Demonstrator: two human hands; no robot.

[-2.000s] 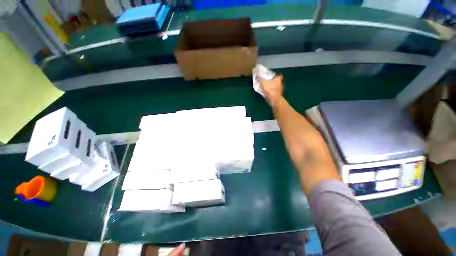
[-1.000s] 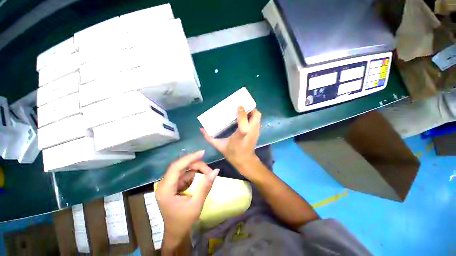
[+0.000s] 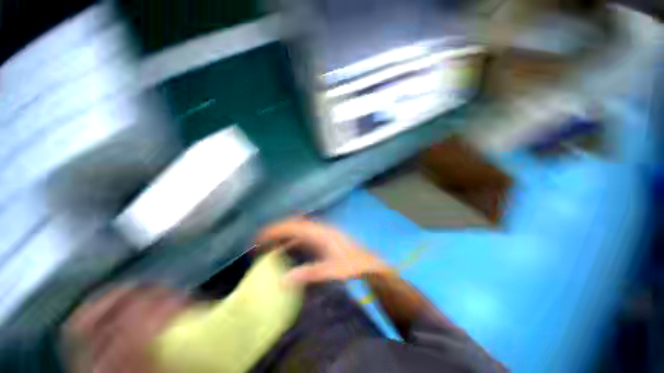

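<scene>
The frame is strongly blurred. A white retail box (image 3: 189, 186) lies tilted across the view on the green bench near its front edge, with no hand on it. My left hand (image 3: 124, 328), at the bottom left, holds the pale-yellow label sheet (image 3: 244, 317), which hangs curved in front of my body. My right hand (image 3: 320, 251) is at the sheet's upper right end, fingers bent, thumb and fingers on either side of that end. Whether it grips the sheet or a sticker is hidden by blur.
Stacked white boxes (image 3: 54, 138) stand at the left. The scale (image 3: 393, 102) is at the top centre. An open brown carton (image 3: 455, 189) is on the blue floor, right of the bench edge. Brown paper and other blurred items are at the top right.
The view has swung right. My right hand has let go of the white box, which now lies on the bench, and has moved to the yellow sheet's end.
</scene>
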